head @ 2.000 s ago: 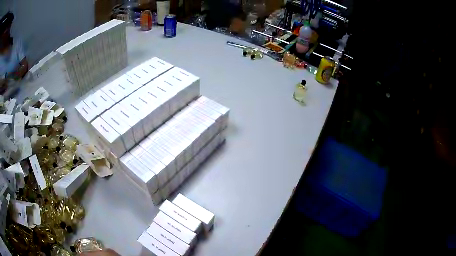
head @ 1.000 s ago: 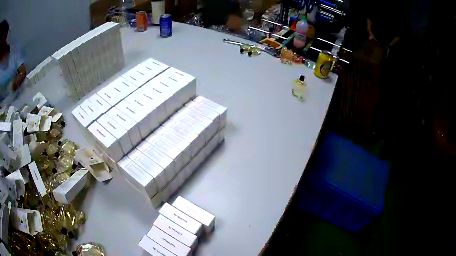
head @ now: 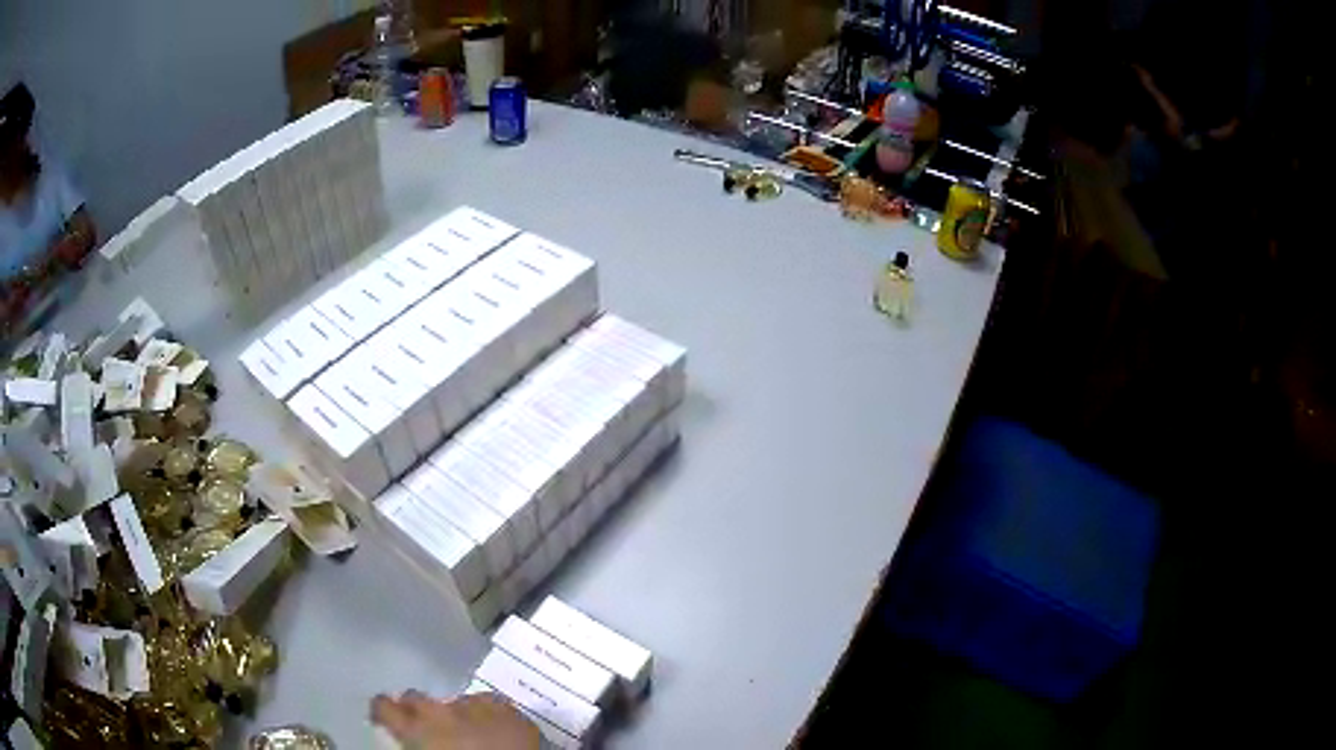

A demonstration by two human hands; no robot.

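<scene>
Several closed white cartons lie side by side in a short row at the bottom centre. My right hand is at the bottom edge, cut off by it, over the near end of this row with its fingers pointing left. Whether it holds a carton cannot be told. My left hand is out of the picture. A large block of cartons in tight rows stands behind. At the left is a heap of loose open cartons and bottles of yellow liquid. One bottle lies at the bottom edge.
A taller carton row stands at the back left. Cans stand at the far edge: orange, blue and yellow. A single bottle stands near the right table edge. A blue crate is below. A person is at far left.
My right hand has come into view at the bottom edge, over the short carton row. The whole view has shifted slightly, with things sitting lower in the picture.
</scene>
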